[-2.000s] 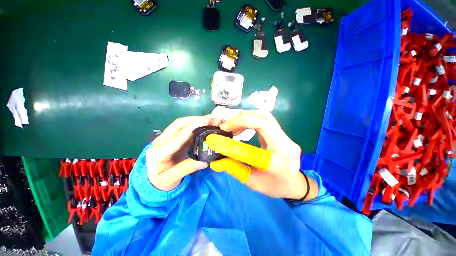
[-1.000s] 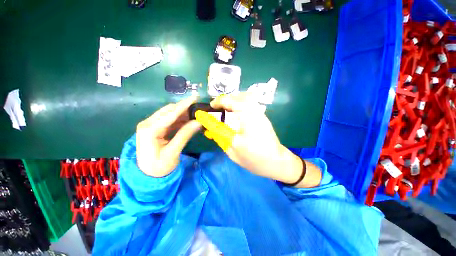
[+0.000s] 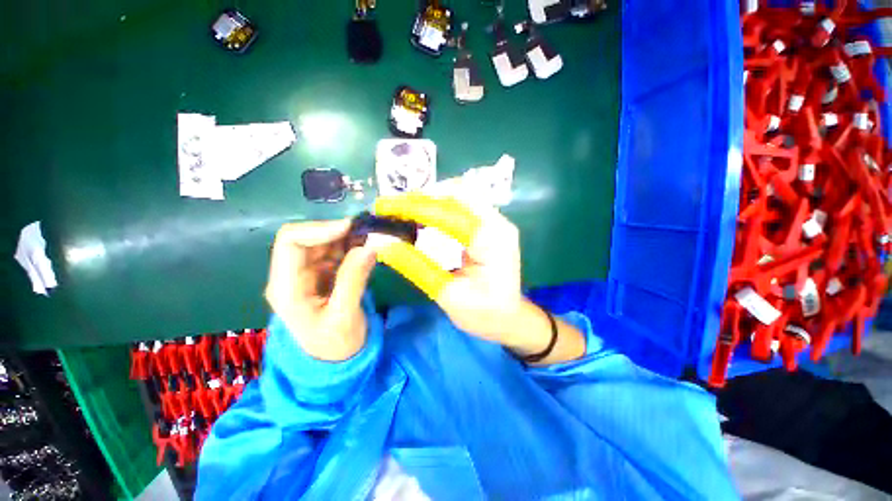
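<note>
A black watch unit (image 3: 383, 229) is held between my two hands above the near edge of the green bench, seen edge-on and blurred. My left hand (image 3: 318, 279) grips its left end between thumb and fingers. My right hand (image 3: 469, 264), with yellow finger cots, grips its right end. A white wipe (image 3: 452, 252) shows by my right fingers and palm, partly hidden. Just beyond my hands are the squarish solvent dispenser (image 3: 405, 167), an open watch housing (image 3: 409, 111) and a dark display module (image 3: 324, 185) with its tail to the right.
Several housings and modules lie at the far side, including an open housing (image 3: 234, 31). White paper pieces (image 3: 230, 152) lie at left. A blue bin (image 3: 668, 186) of red clamps (image 3: 802, 196) stands at right. A green crate (image 3: 103, 411) with clamped units is at lower left.
The black unit has been tilted edge-on, and my right yellow-covered fingers have spread to its far and near sides. The bench scene has shifted left in view.
</note>
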